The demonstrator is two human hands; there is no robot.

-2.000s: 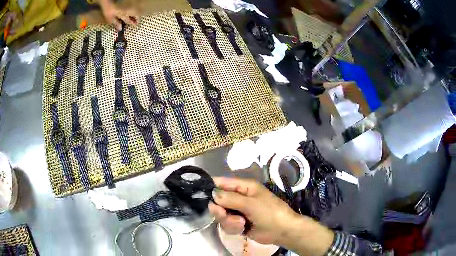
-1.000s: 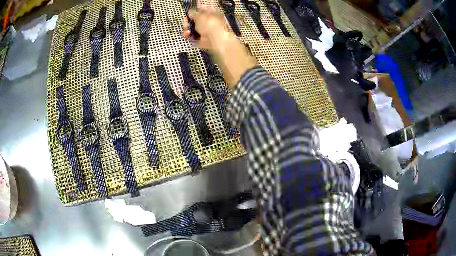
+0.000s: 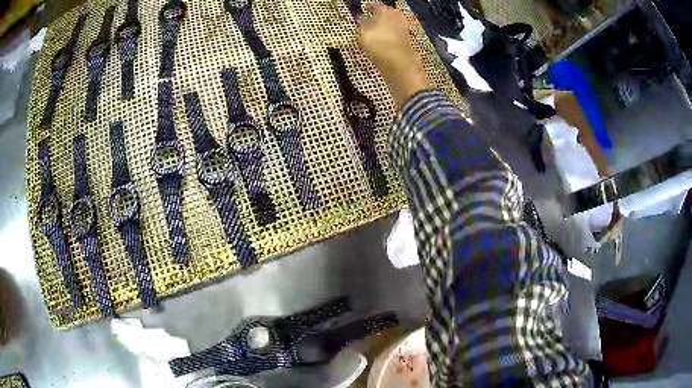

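Note:
Dark watch-shaped strap pieces lie in rows on a tan mesh mat (image 3: 205, 261); one front-row strap (image 3: 216, 170) is near the middle, another (image 3: 361, 114) farther right. My right hand (image 3: 385, 34) is over the mat's back right part, palm down, its fingers at a dark strap cut off by the top edge. Whether the fingers grip it is hidden. My checked sleeve covers the mat's right front corner. Loose dark straps (image 3: 243, 352) lie overlapped on the metal top in front of the mat. My left hand is out of view.
A pale bowl with small red bits (image 3: 402, 364) and clear rings (image 3: 220, 381) are at the front edge. Crumpled white paper (image 3: 148, 341) touches the mat's front. White scraps (image 3: 469, 53), dark straps (image 3: 516, 68) and a box with a blue piece (image 3: 580, 98) are on the right.
My right hand has moved from holding a strap in front of the mat to its back part, then rightward. A strap now lies in the back row's former gap. The camera view has shifted.

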